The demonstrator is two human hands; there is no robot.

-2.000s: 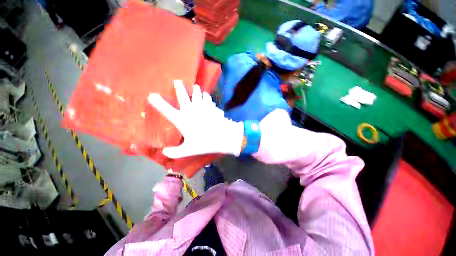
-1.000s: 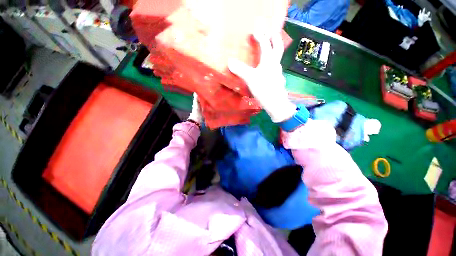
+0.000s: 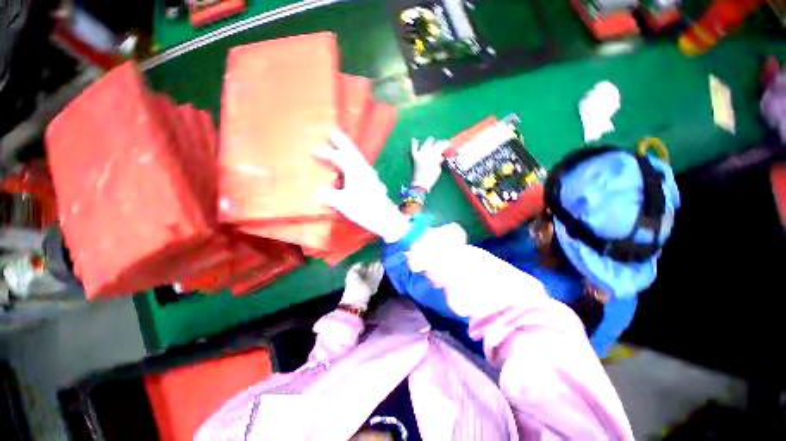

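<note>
A stack of red-orange foam pads (image 3: 277, 129) is on the green bench in front of me, its layers fanned unevenly. My right hand (image 3: 360, 191), in a white glove with a blue band, rests against the stack's right side with its fingers spread. A second, larger stack of foam pads (image 3: 121, 189) stands close to its left. My left hand (image 3: 364, 282), gloved and with a dark red bracelet, is below the stack near the bench's front edge, apart from the pads. Its fingers are partly bent and small in view, and whether it grips anything is unclear.
A co-worker in a blue cap (image 3: 608, 215) bends close at my right, a gloved hand (image 3: 426, 162) beside a circuit board on a red pad (image 3: 498, 172). Another board (image 3: 435, 34) lies farther back. A black tote with a red sheet (image 3: 211, 392) is below the bench.
The pad stack I carried in both hands is now down on the bench beside another stack. My left hand has come away from it; my right hand still touches it. The view has turned right.
</note>
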